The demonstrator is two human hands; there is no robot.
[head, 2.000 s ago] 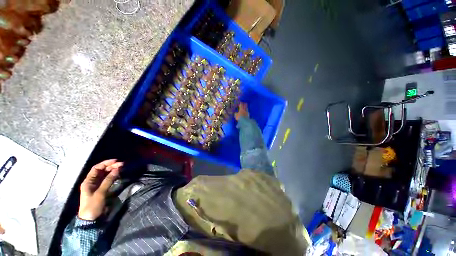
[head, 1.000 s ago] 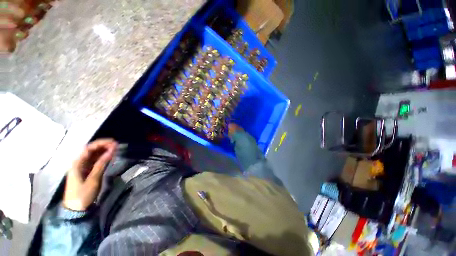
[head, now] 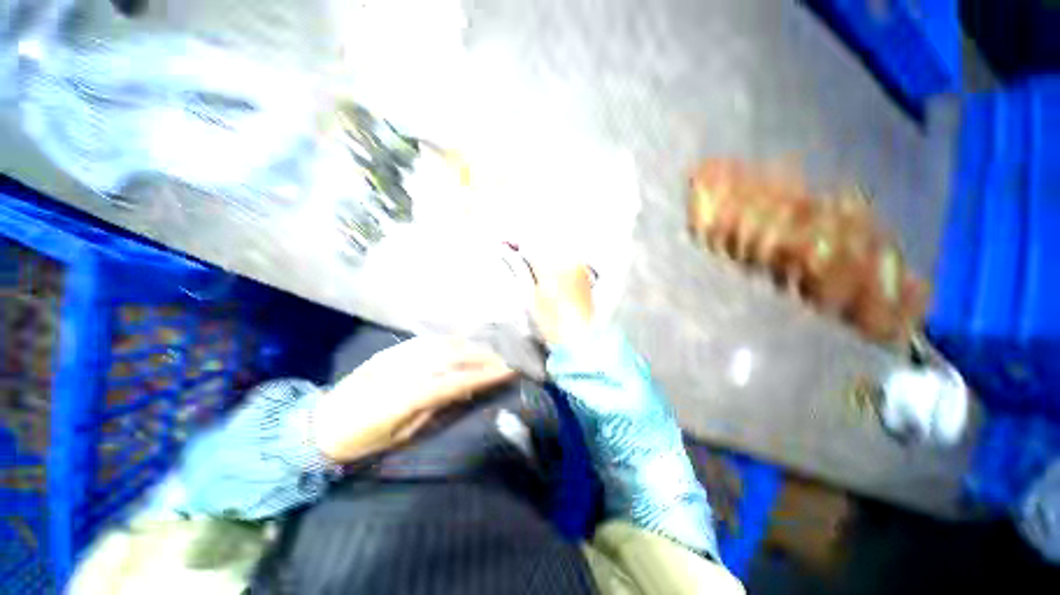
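The view is blurred and overexposed. The white cloth (head: 465, 273) lies at the bench's near edge. My right hand (head: 566, 305) is over it, beside a slim dark tool (head: 521, 258); whether it grips the tool is unclear. My left hand (head: 424, 389) is low at the bench edge, its fingers stretched towards my right wrist; I cannot tell if it holds anything. Dark round parts (head: 389, 174) are clustered left of the cloth, with a yellow-orange piece (head: 456, 165) near them. Orange pieces (head: 802, 244) lie in an overlapping row at the right.
A pale cord hank (head: 174, 122) is at the left of the bench. A large blue mesh crate (head: 76, 407) stands at the left below the edge. A white mug or tin (head: 924, 403) is at the right, with blue crates (head: 1005, 221) beyond.
The view has swung from the blue trays at the right to the bench. My right hand has left the tray and is over the cloth; my left hand's fingers have straightened.
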